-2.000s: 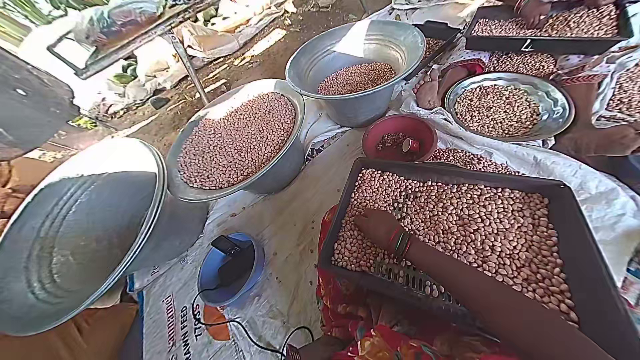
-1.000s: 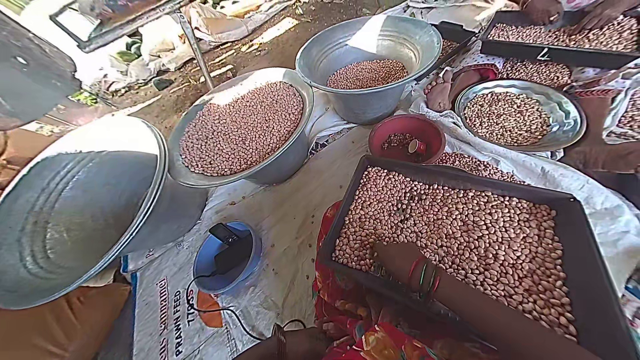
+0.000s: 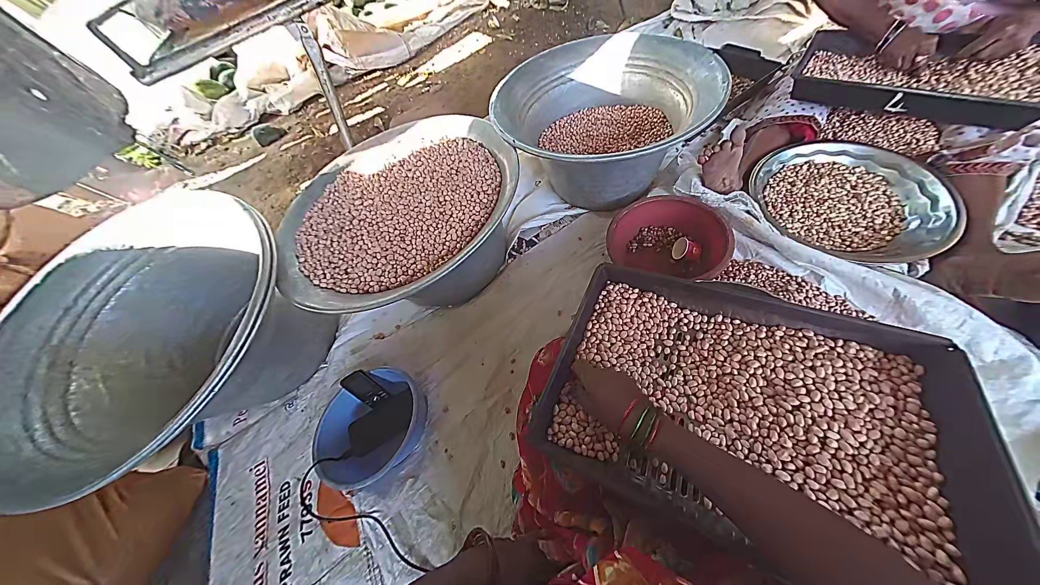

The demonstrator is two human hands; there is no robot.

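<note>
A black plastic tray (image 3: 967, 414) full of shelled peanuts (image 3: 780, 390) lies across my lap on the right. My right hand (image 3: 601, 394), with bangles at the wrist, rests palm down among the nuts at the tray's left side; its fingertips are hidden, so a grip cannot be made out. Slots of the tray floor show beside and below it. My left hand (image 3: 508, 561) is low at the bottom edge near the red patterned cloth, its fingers unclear. Just beyond the tray sits a red bowl (image 3: 626, 223) with a few dark nuts and a small cup (image 3: 685, 249).
Metal basins of peanuts (image 3: 325, 302) (image 3: 585, 166) and a large tilted basin (image 3: 106, 366) stand on white sacking (image 3: 479, 382). A blue bowl (image 3: 325, 439) holds a black device with a cable. At upper right, a co-worker's hands (image 3: 906, 49) are over another tray (image 3: 918, 101), near a steel plate of nuts (image 3: 946, 219).
My right hand shifts toward the tray's near edge, then back a little among the nuts. The slotted floor, visible earliest, is covered one second ago and shows again now.
</note>
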